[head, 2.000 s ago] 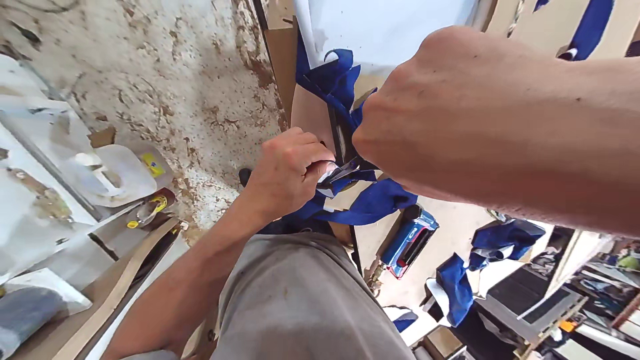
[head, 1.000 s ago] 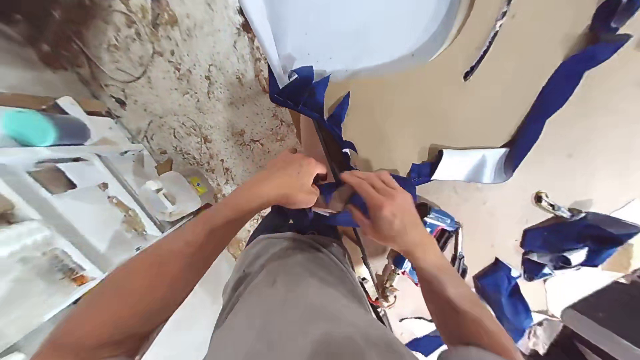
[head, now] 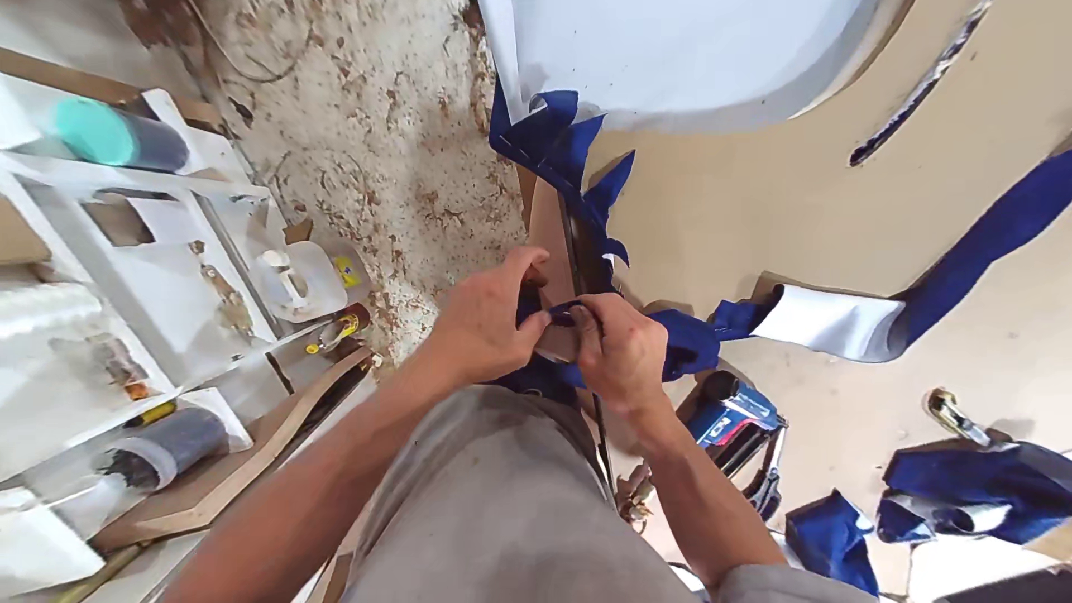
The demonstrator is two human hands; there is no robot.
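Both hands meet at the edge of a beige board, over a strip of blue fabric with a white backing. My left hand (head: 490, 322) pinches the blue fabric between thumb and fingers, its index finger arched above. Touching close beside it, my right hand (head: 621, 347) grips the same blue fabric strip (head: 691, 342), which runs out to the right across the board. Further up the edge, cut, pointed flaps of blue fabric (head: 565, 146) stand up. A blue pneumatic stapler (head: 737, 423) lies right of my right forearm.
A white panel (head: 687, 59) lies at the top. Blue scraps (head: 980, 486) and a metal hose fitting (head: 955, 414) rest on the beige board (head: 754, 209) at right. On the left, a white shelf frame (head: 226, 368) holds a plastic jug (head: 297, 280) and a teal-lidded jar (head: 121, 138).
My right arm, which reached across the board at first, has come down beside my left hand. My right fingers have closed on the fabric. The view has swung considerably.
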